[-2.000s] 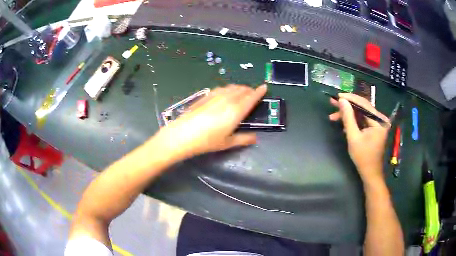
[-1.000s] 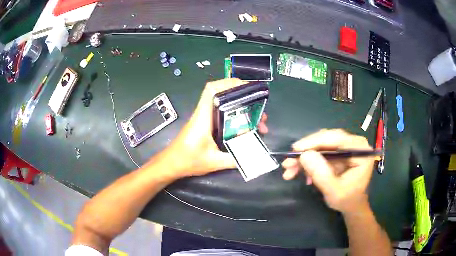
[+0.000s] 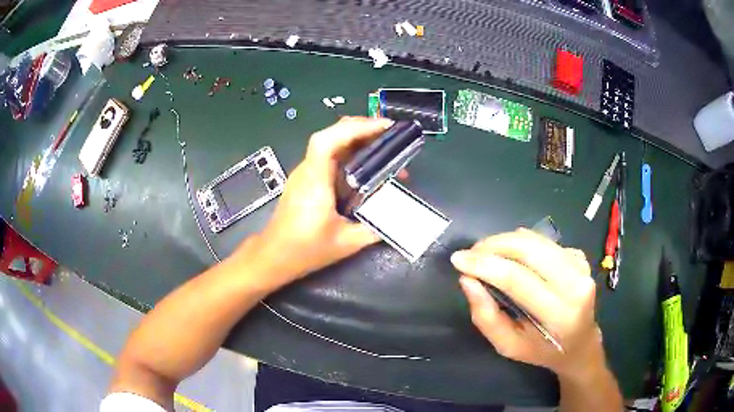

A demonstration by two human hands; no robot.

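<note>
My left hand (image 3: 310,193) holds a black phone housing (image 3: 385,157) tilted above the mat. A display module with a white face and dark edge (image 3: 405,223) hangs out of its lower end, toward my right hand. My right hand (image 3: 531,294) pinches a thin dark tool, which looks like tweezers (image 3: 519,311), clear of the display. The fingers hide part of the tool. A silver-grey screen bezel (image 3: 241,190) lies on the mat left of my left hand.
On the dark green mat (image 3: 418,322) lie a spare LCD module (image 3: 413,110), a green circuit board (image 3: 493,114), a dark board (image 3: 556,145), a red-handled screwdriver (image 3: 612,233), a blue pry tool (image 3: 646,193) and a lime-green electric screwdriver (image 3: 674,346). A thin white wire curves across the mat.
Since a second ago, the display module has swung upward and right. The tweezers have come away from it and now point down-right in my right hand. Earlier, my left hand reached over the housing lying flat.
</note>
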